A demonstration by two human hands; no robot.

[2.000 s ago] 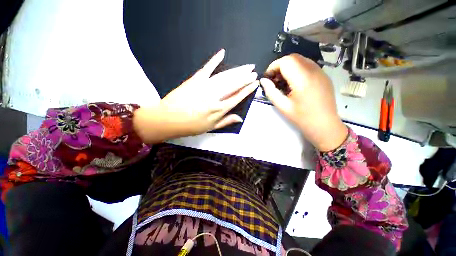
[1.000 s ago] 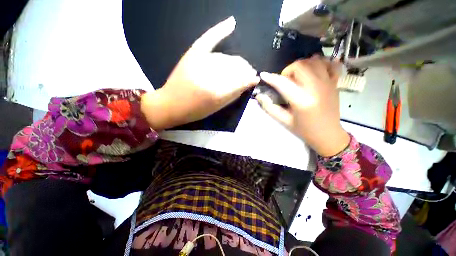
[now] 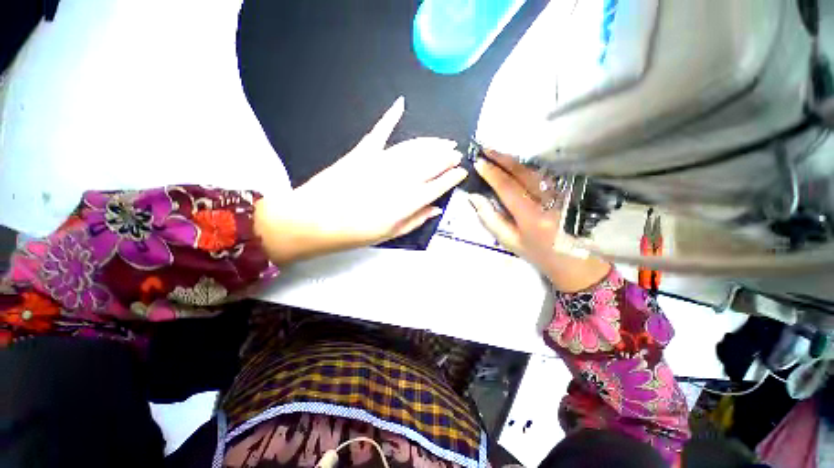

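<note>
A large black cut panel with a curved left edge lies on the white table. My left hand lies flat on its lower part, fingers spread, fingertips pointing right. My right hand is at the panel's right edge, partly behind the machine head, its fingertips on the cloth close to my left fingertips. Small metal parts show at the fingertips. The white sewing machine head fills the upper right. A light-blue plastic oval shows above the panel.
Orange-red snips lie right of my right hand. A dark crumpled cloth and a pale cord are at the table's right end. The white table's front edge runs above my checked apron.
The view has shifted, so the machine head covers more and the light-blue oval shows. My left hand has flattened and spread on the panel. My right fingers have moved in beside the metal parts.
</note>
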